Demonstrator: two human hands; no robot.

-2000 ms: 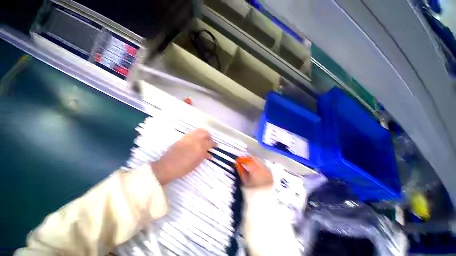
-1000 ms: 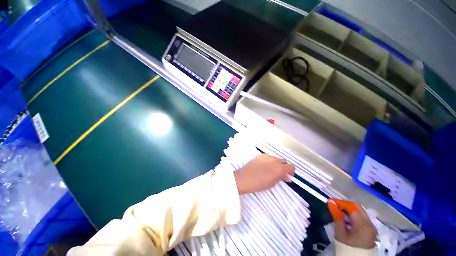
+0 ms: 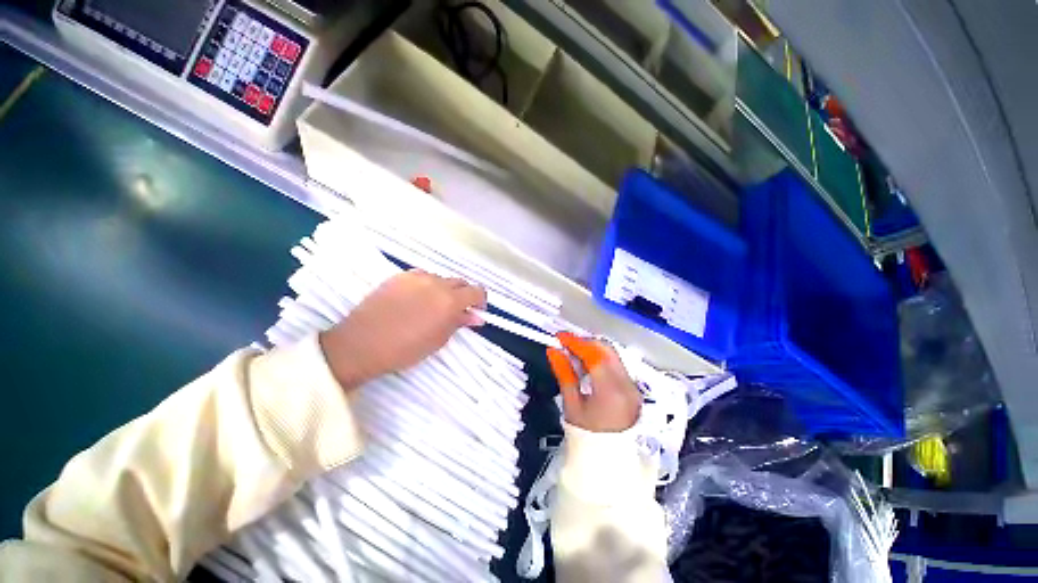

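My left hand (image 3: 398, 322) lies over the upper part of a broad stack of white strips (image 3: 421, 467) and pinches one white strip (image 3: 518, 328) between thumb and fingers. That strip runs right to my right hand (image 3: 606, 393). Bright orange (image 3: 578, 347) shows at the thumb and fingertip of my right hand, at the strip's right end; whether it is a tool or finger covers is unclear. My right fingertips close around the strip's end, partly hidden.
Loose curled white strips (image 3: 672, 416) lie right of my right hand. An open clear bag (image 3: 706, 478) holds black pieces. Behind are a beige divided tray (image 3: 455, 233) with black cable (image 3: 469, 34), a small blue bin (image 3: 672, 245), a large blue tote (image 3: 825, 308) and a scale (image 3: 245, 68).
The view has swung right, bringing the bag and tote into view and cutting off part of the scale. My hands still hold a strip between them, now closer together.
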